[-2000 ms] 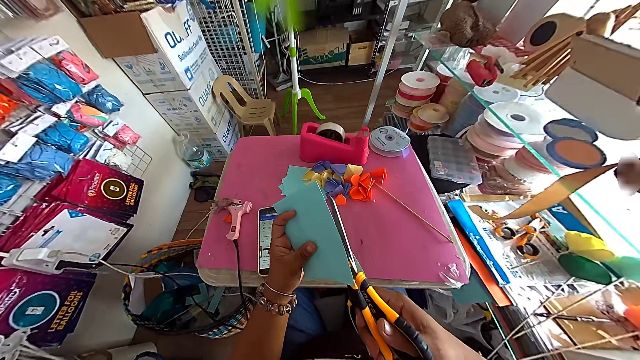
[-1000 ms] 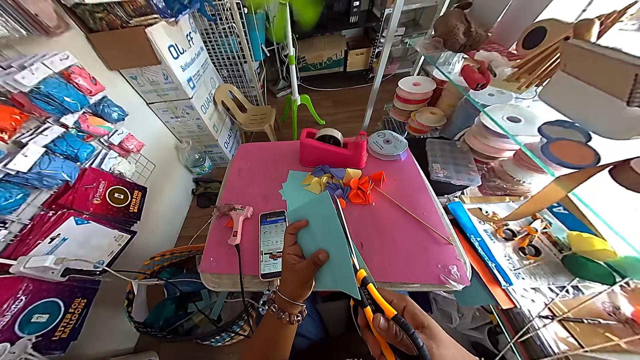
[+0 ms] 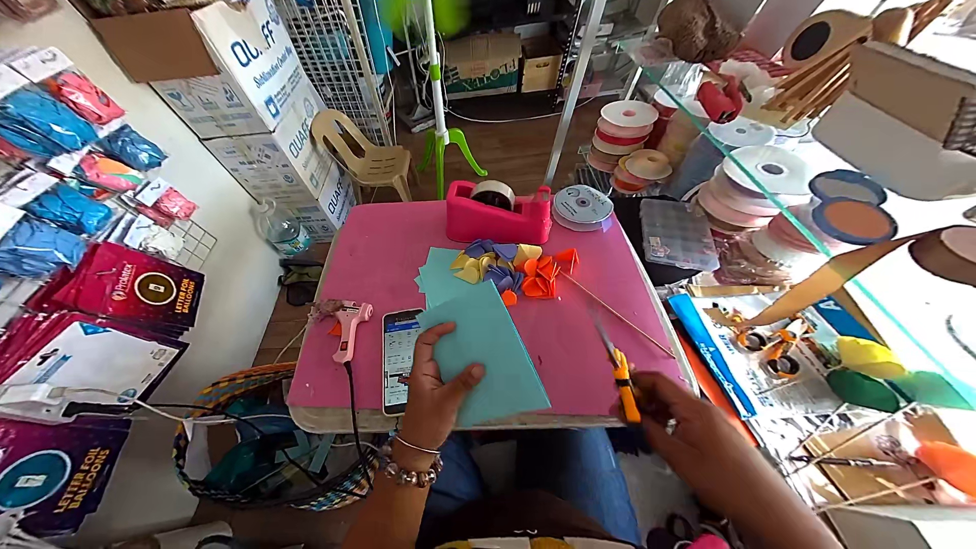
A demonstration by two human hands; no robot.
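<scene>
My left hand point(image 3: 442, 381) holds light-blue paper sheets point(image 3: 488, 354) at the table's near edge, thumb on top. More blue paper point(image 3: 442, 284) lies under and beyond them. My right hand point(image 3: 675, 412) grips scissors with orange and black handles point(image 3: 624, 381), off to the right of the paper; their blades point away and are blurred. Folded paper pieces in purple, yellow and orange point(image 3: 540, 276) lie mid-table, with a thin stick point(image 3: 618, 314) running from them toward the right edge. Beside my left hand are a smartphone point(image 3: 398, 358) and a pink hot glue gun point(image 3: 351, 329).
A pink tape dispenser point(image 3: 496, 221) and a ribbon spool point(image 3: 582, 206) stand at the back of the pink table point(image 3: 473, 396). Left below is a woven basket point(image 3: 229, 381); the glue gun's cord hangs there. At right, a glass shelf edge point(image 3: 762, 183), ribbon spools and a divided plastic box point(image 3: 679, 232).
The scissors, earlier at the right edge of the blue sheets, have moved right with my right hand, away from the paper. My left hand still holds the sheets.
</scene>
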